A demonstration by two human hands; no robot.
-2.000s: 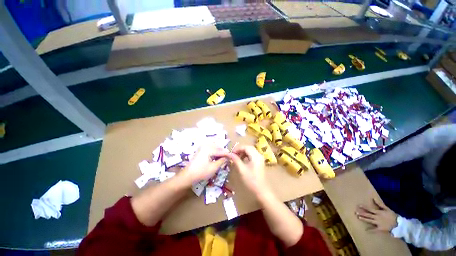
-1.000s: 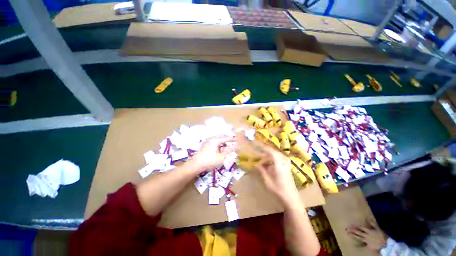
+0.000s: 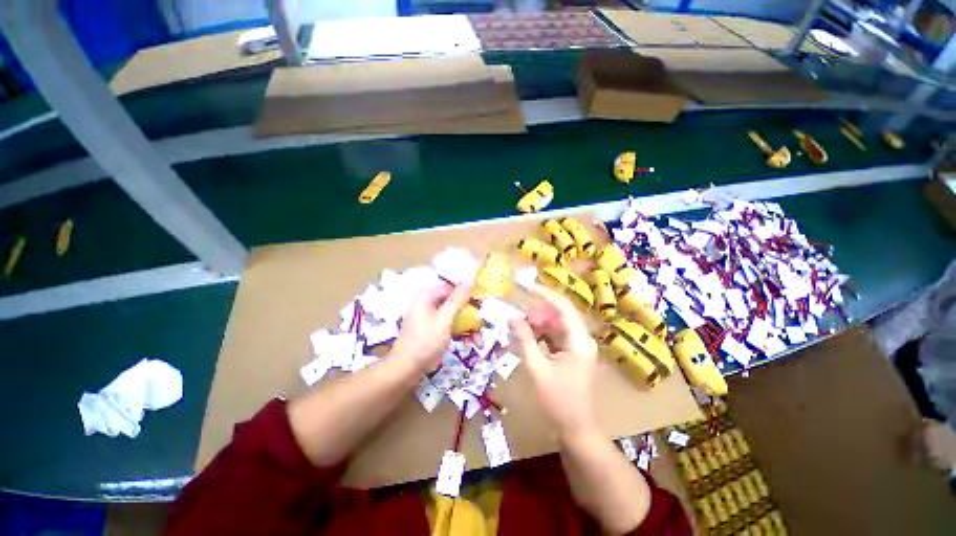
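My left hand (image 3: 428,327) holds a yellow housing (image 3: 493,276) above the cardboard sheet (image 3: 283,274). My right hand (image 3: 561,351) is close to its right, with its fingertips at a white piece (image 3: 500,312) that overlaps the housing; the contact is blurred. Below and left of the hands lies the working pile of white pieces (image 3: 404,291), some with red leads. One white piece (image 3: 451,473) hangs by a red lead at the cardboard's front edge. Several yellow housings (image 3: 636,351) lie at the cardboard's right side.
A supply heap of white pieces (image 3: 750,274) lies right of the cardboard. Yellow parts (image 3: 536,196) lie spaced along the green belt (image 3: 440,173). A carton of yellow housings (image 3: 734,476) stands below right. A crumpled white cloth (image 3: 131,398) lies left. A person's sleeve (image 3: 922,325) shows at right.
A yellow housing has come from the right-hand group into my left hand. A white piece now hangs over the front edge. Belt parts have shifted right. The coworker's hand has left the carton flap.
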